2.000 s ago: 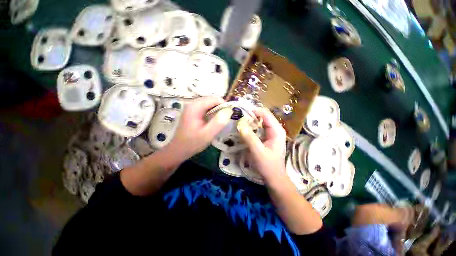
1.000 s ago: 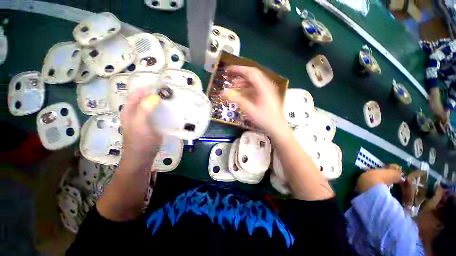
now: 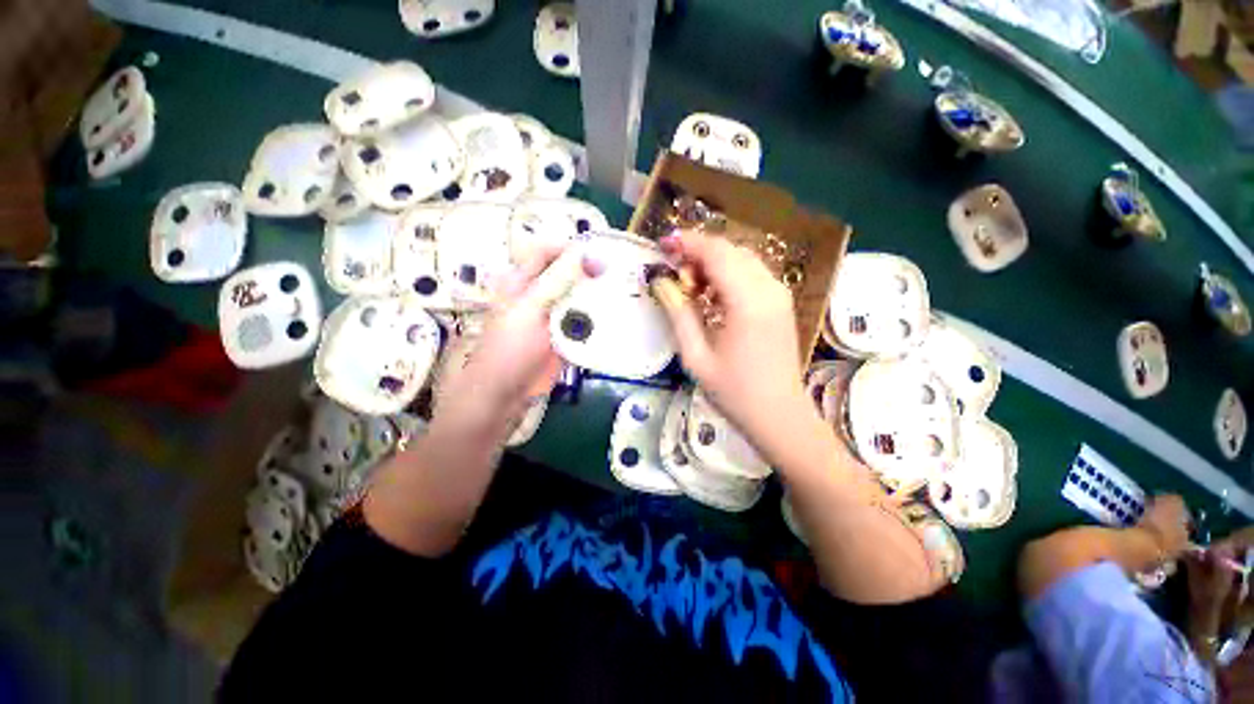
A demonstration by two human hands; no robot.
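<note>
A cream housing cover [image 3: 615,334] with dark round holes is held up in front of me. My left hand [image 3: 530,323] grips its left edge. My right hand [image 3: 726,305] is at its upper right, fingertips at a dark hole; whether they pinch a small fitting is too small to tell. The open brown cardboard parts box [image 3: 821,261] with shiny silver and coppery fittings [image 3: 688,213] lies just behind my right hand, which partly hides it.
Cream covers [image 3: 378,355] are heaped at left and more [image 3: 901,413] at right. A grey metal post [image 3: 613,96] rises behind the box. Part-built units [image 3: 978,121] stand on the green surface. A carton of covers [image 3: 296,481] is below left. A neighbour's arm [image 3: 1100,557] is by a label sheet [image 3: 1103,484].
My right hand has moved out of the parts box to the cover. The cover has come right, from the left heap to in front of the box. The camera view has shifted.
</note>
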